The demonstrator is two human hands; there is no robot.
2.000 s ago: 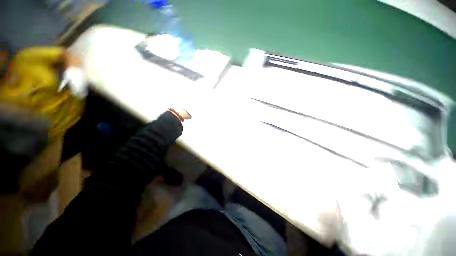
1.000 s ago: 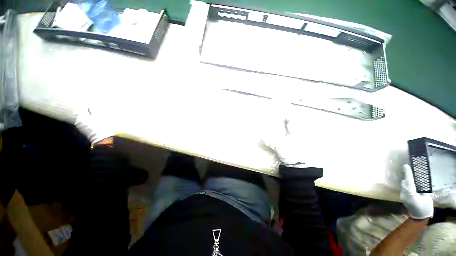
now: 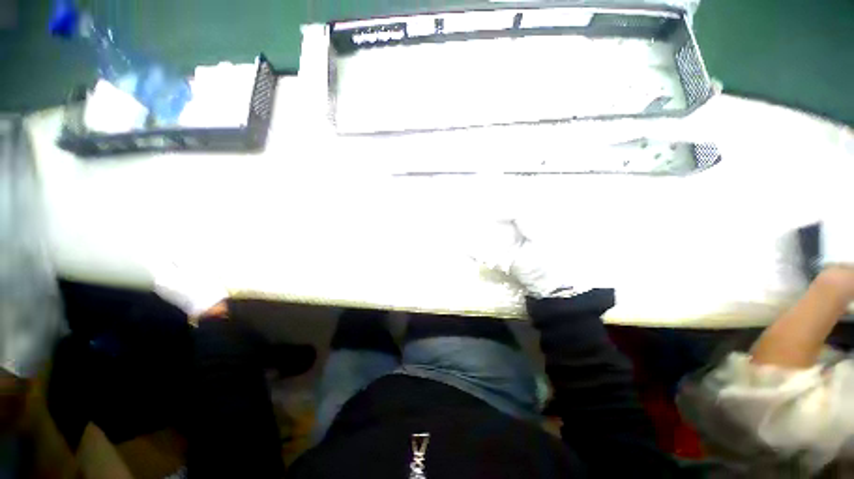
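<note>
A long open chassis with a black rim and a bright inside lies across the upper part of the bench. In front of it a second chassis shows only as a thin dark edge, a dotted floor and a perforated end; the rest is washed out. My right hand, in a white glove, is at the bench below it, its fingers blending into the glare. My left hand, also white-gloved, is at the near edge on the left, overexposed. I cannot tell whether either hand holds anything.
A black parts tray with white items and a bluish, blue-capped bottle stands at upper left. Clear plastic hangs at far left. A neighbour's bare forearm reaches in from the right by a dark piece. The green belt runs behind.
The view has turned, so the bench lies more level. The neighbour's gloved hand and perforated chassis have mostly gone from view at right. Both my hands stay near the front edge.
</note>
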